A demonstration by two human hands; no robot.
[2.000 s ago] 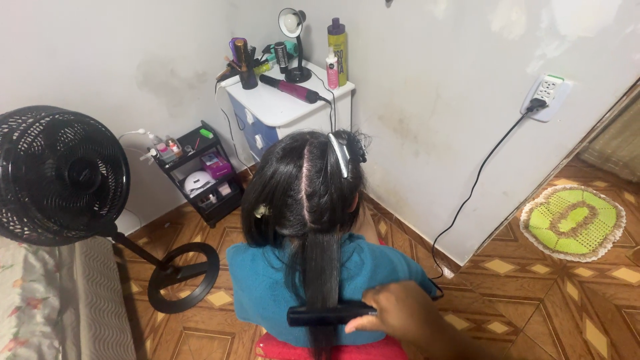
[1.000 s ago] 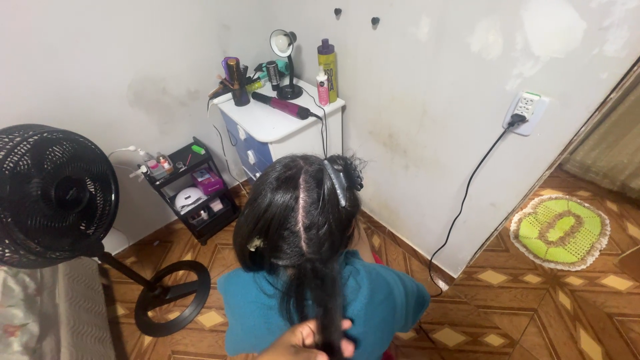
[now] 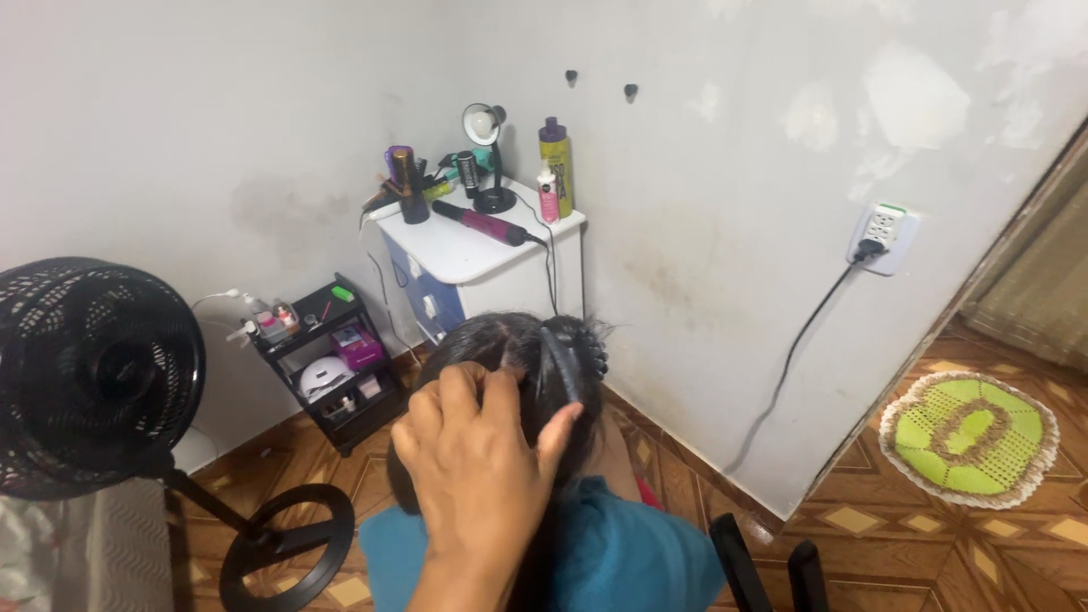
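Observation:
My left hand (image 3: 480, 467) lies on the crown of a seated person's dark hair (image 3: 459, 340), its back toward me. Its fingers bend into the hair by the parting and its thumb stands apart at the right; the fingertips are hidden, so a grip on hair cannot be made out. Beside the thumb, a long hair clip (image 3: 558, 361) and a dark claw clip (image 3: 597, 353) hold hair on the right side. Two black arms of a hair straightener (image 3: 769, 565) stick up, spread apart, at the bottom edge. My right hand is out of view.
A black fan (image 3: 110, 374) stands at left, beside a black shelf cart (image 3: 310, 340). The white cabinet (image 3: 467, 263) bears a purple-handled styling tool (image 3: 480, 223), bottles and a round lamp (image 3: 495, 161). A cord runs from the wall outlet (image 3: 882, 234). A green rug (image 3: 969, 438) lies right.
My left hand has moved from the lower length of hair up to the crown. The straightener, across the hair in my right hand two seconds ago, now shows at the lower right.

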